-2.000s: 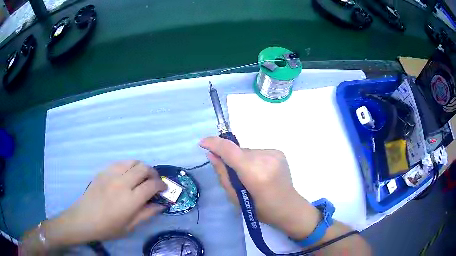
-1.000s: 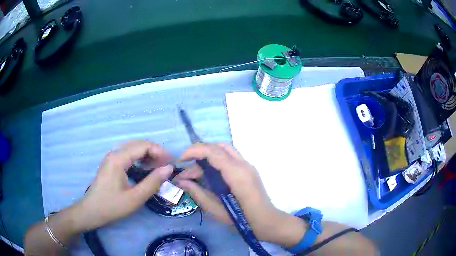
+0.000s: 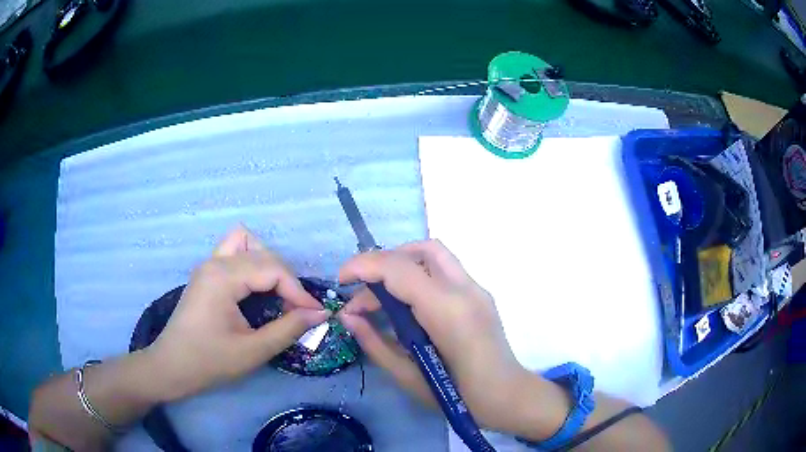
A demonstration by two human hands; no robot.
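Observation:
The open ear cup (image 3: 340, 355) lies on the foam sheet, showing a green circuit board (image 3: 338, 340) and a white battery (image 3: 314, 336). My left hand (image 3: 243, 305) covers its left side, with thumb and finger pinched over the board, apparently on a very thin lead wire. My right hand (image 3: 433, 309) holds the soldering iron (image 3: 408, 331) like a pen, its tip pointing up and away from the cup. My right fingertips are close to the left ones; whether they also pinch a wire is too small to tell. The other ear cup (image 3: 314, 434) lies nearer me, cut off by the frame's edge.
A green solder spool (image 3: 521, 101) stands at the back of the foam sheet (image 3: 194, 194). A white paper sheet (image 3: 539, 229) lies right of the foam. A blue tray (image 3: 643, 221) with a yellow sponge (image 3: 715, 275) is at right. More headphones (image 3: 84, 35) lie on the dark green conveyor.
My right hand has moved left from its place two seconds ago, so both hands' fingertips now meet over the board. The iron stays in my right hand. The view has shifted slightly.

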